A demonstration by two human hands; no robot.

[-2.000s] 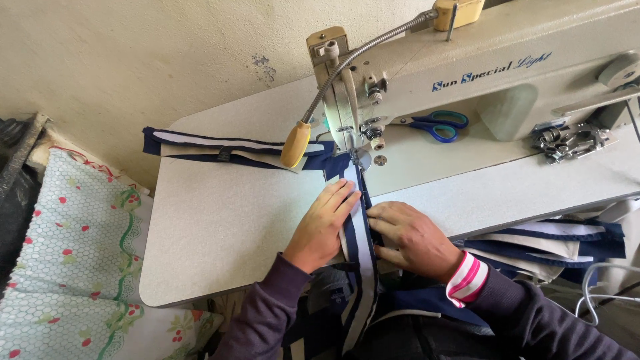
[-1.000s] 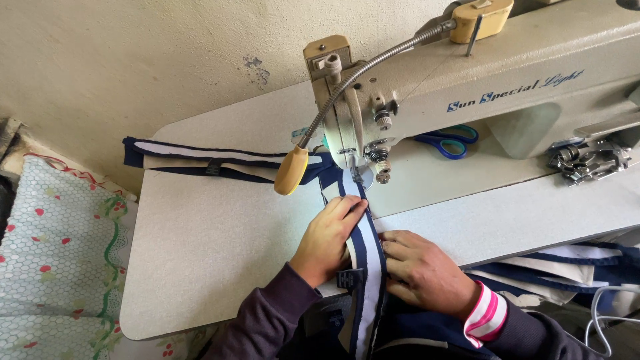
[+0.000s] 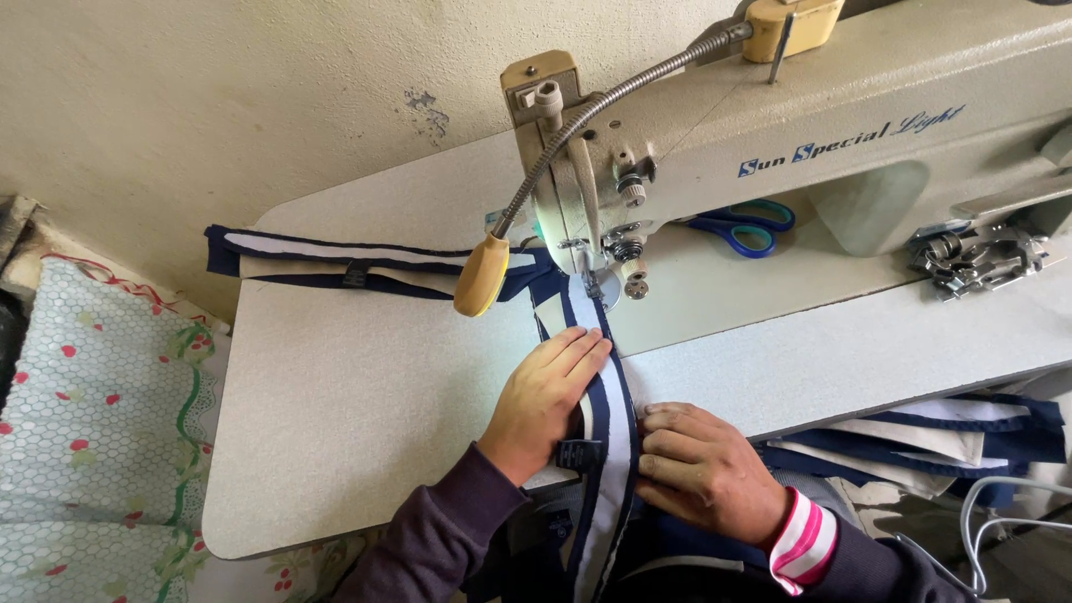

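Note:
A navy fabric strip with a white inner band [image 3: 615,410] runs from under the presser foot [image 3: 593,285] of the sewing machine [image 3: 703,142] down toward my lap. My left hand [image 3: 548,398] lies on the strip just below the foot, fingers together, pressing it. At the strip's right edge, by the table's front edge, my right hand [image 3: 712,469] has its fingers curled against the fabric, its grip partly hidden. A dark label [image 3: 578,454] sticks out near my left wrist. Another stretch of navy and white fabric [image 3: 377,255] lies left of the needle area.
A gooseneck lamp [image 3: 482,275] bends down in front of the machine head. Blue-handled scissors [image 3: 741,226] lie behind the needle area, and metal presser feet [image 3: 976,258] rest at the right. More navy and cream pieces [image 3: 921,435] are stacked below the table's right front edge.
The dark label near my left wrist, not visible in the oldest frame, now shows beside the strip. My hands remain on either side of the strip. The view has shifted somewhat.

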